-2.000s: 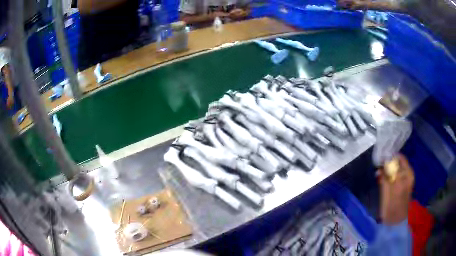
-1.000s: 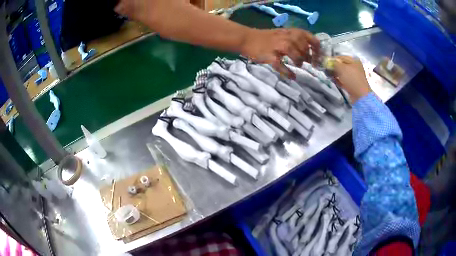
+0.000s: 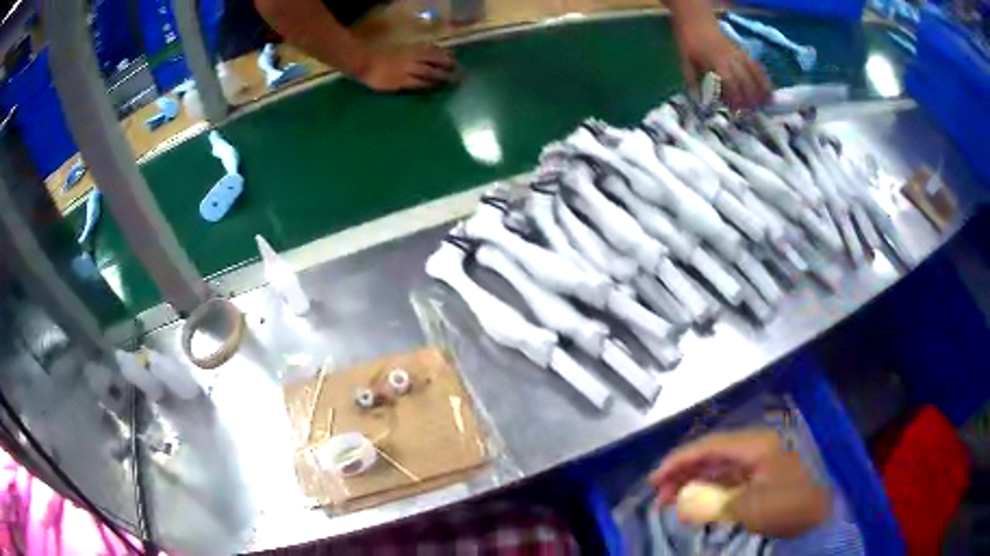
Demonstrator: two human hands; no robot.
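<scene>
Rows of pale grey handles (image 3: 641,244) with dark ribbed ends lie on the metal bench. My right hand (image 3: 749,483) is low at the right, blurred, over the blue tote (image 3: 841,440) at the bench's near edge. A yellowish lump (image 3: 706,502) shows at its fingers. Grey parts show below the hand inside the tote; whether the hand grips one is hidden. My left hand is out of the picture.
Left of the row are a cardboard pad (image 3: 434,429) with a white cup (image 3: 350,454) and sticks, a tape roll (image 3: 213,331) and a squeeze bottle (image 3: 282,280). Another person's hands (image 3: 413,65) reach over the green belt (image 3: 347,179).
My right hand has moved from the far right of the row down to the tote. The other person's arm has drawn back from over the handles; a hand now touches their far end.
</scene>
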